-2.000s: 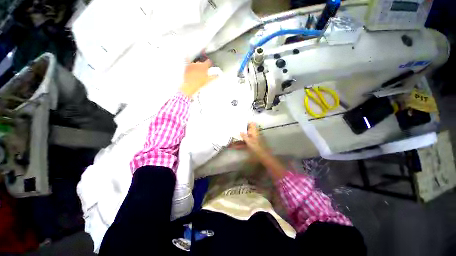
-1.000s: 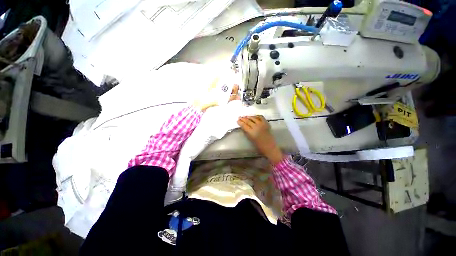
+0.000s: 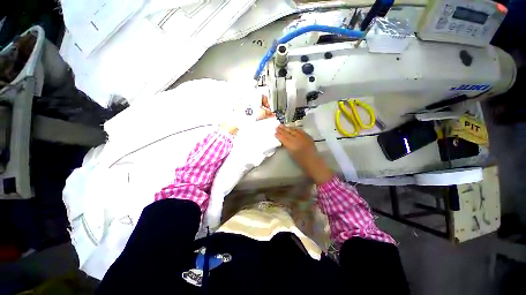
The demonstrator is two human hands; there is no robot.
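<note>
A white garment piece (image 3: 167,124) with a dark curved seam line spreads over the table's left side and hangs over its edge. Its right end lies by the needle area of the off-white JUKI sewing machine (image 3: 392,75). My left hand (image 3: 262,112) is mostly hidden by the cloth; a few fingertips show near the presser foot, and its hold is unclear. My right hand (image 3: 297,145) lies at the cloth's edge just in front of the needle, fingertips on the cloth. The needle is hidden.
Yellow-handled scissors (image 3: 354,118) and a black phone (image 3: 407,140) lie right of the needle. A white tape (image 3: 441,177) runs along the table's front edge. More white pieces (image 3: 132,43) lie behind left. A blue hose (image 3: 314,29) curves by the head. A bin (image 3: 23,86) stands far left.
Since two seconds ago, my left hand has moved from on top of the cloth to partly beneath it near the needle. The white piece now lies spread leftward. My right hand has moved up to the cloth edge.
</note>
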